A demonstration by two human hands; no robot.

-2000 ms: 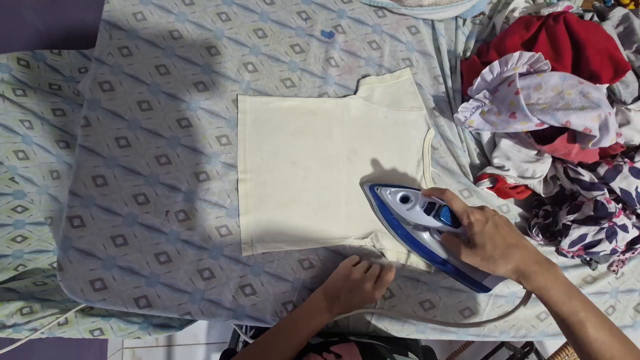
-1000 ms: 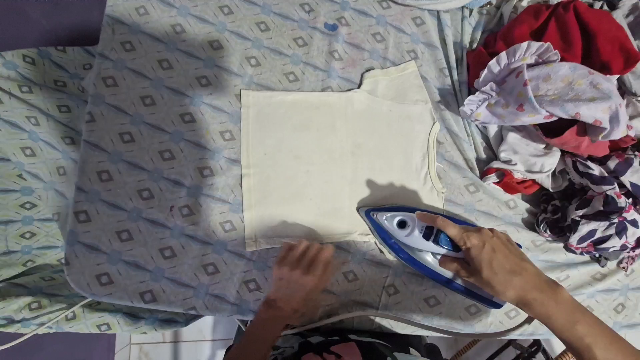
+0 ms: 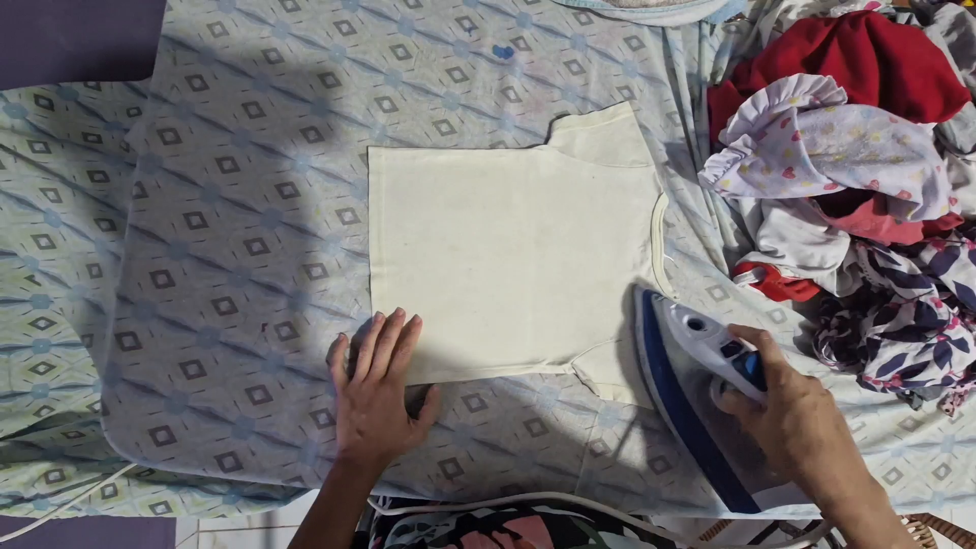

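Observation:
A small cream short-sleeved shirt (image 3: 503,252) lies flat on the patterned cloth (image 3: 229,305), its neckline to the right and its hem to the left. My left hand (image 3: 381,389) rests spread at the lower left corner of the shirt, with fingertips on the fabric and the thumb just below its edge. My right hand (image 3: 785,412) is closed around the handle of a blue and white clothes iron (image 3: 694,404). The iron's tip points up and left, beside the shoulder and lower sleeve, and the iron covers part of that sleeve. Whether its soleplate touches the fabric cannot be told.
A heap of crumpled clothes (image 3: 846,168), red, white and printed, lies at the right. The iron's pale cord (image 3: 534,497) runs along the near edge of the cloth. Folded fabric (image 3: 656,11) shows at the top edge. A wicker piece (image 3: 938,530) is at the bottom right.
My left hand has moved left along the shirt's near edge, from the sleeve to the hem corner. The iron, still in my right hand, has shifted right, onto the sleeve and shoulder end.

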